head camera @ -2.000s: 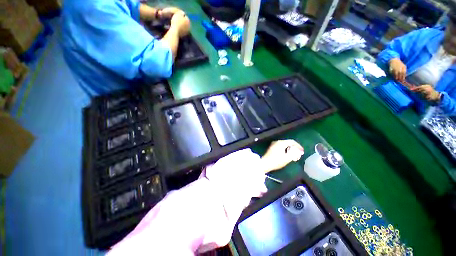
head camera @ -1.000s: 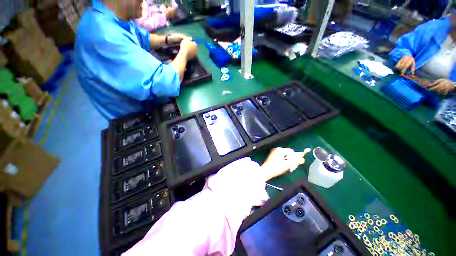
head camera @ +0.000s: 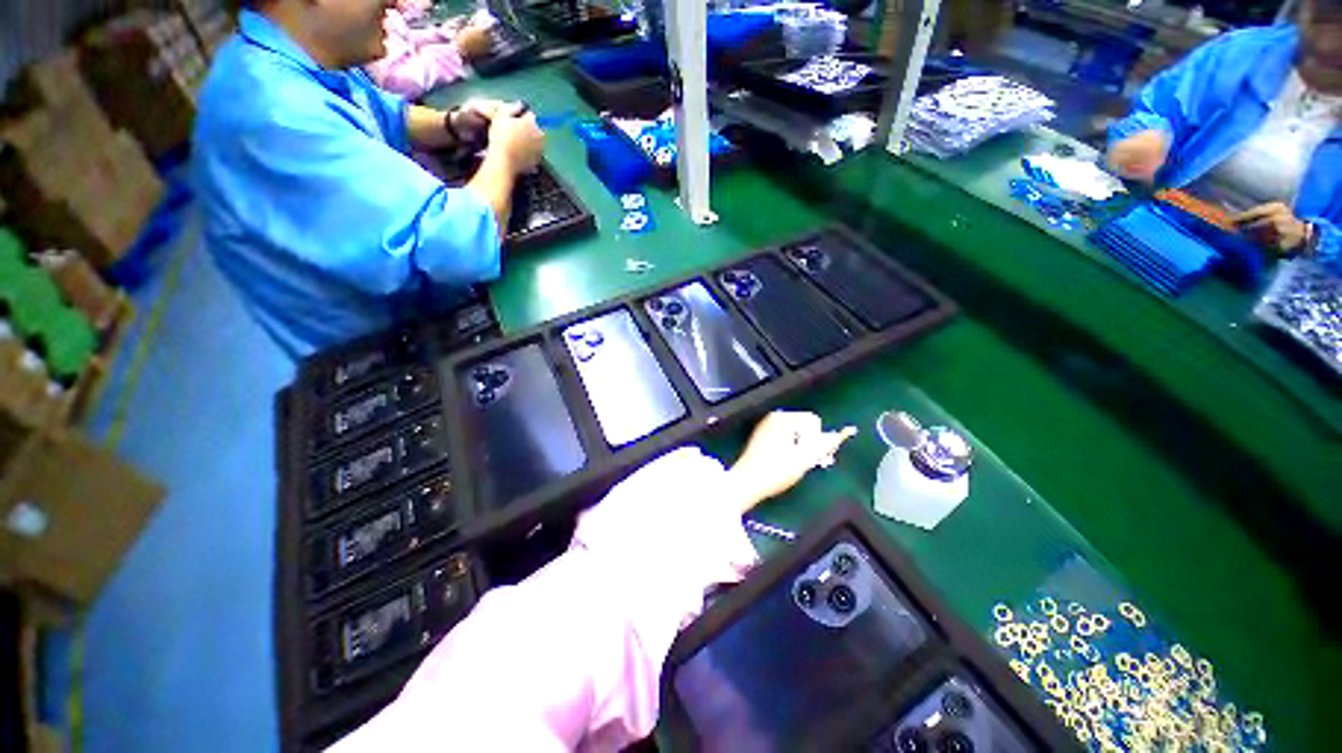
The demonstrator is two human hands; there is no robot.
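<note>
My left hand (head camera: 790, 446), in a pink sleeve, reaches in from the lower left. It is between the far tray and a white bottle (head camera: 920, 486) with a silver top and an open round lid. Its fingers are bunched, with one pale tip pointing at the bottle. Whether it pinches something thin is too blurred to tell. A near black tray (head camera: 898, 581) holds phone back covers (head camera: 802, 647) with camera areas at their top ends. A far foam tray (head camera: 707, 422) holds several more. A thin silver tool (head camera: 770, 530) lies beside my sleeve. My right hand is not in view.
Stacked trays with dark phone parts (head camera: 375, 552) stand at the left. Tiny yellowish rings (head camera: 1126, 684) lie at the lower right. A white post (head camera: 689, 118) rises behind the far tray. A person in blue (head camera: 324, 191) works at the upper left, another at the upper right.
The view has shifted. Compared with two seconds ago, my left hand shows a pale tip stretched towards the bottle. The trays and the bottle keep their places on the bench.
</note>
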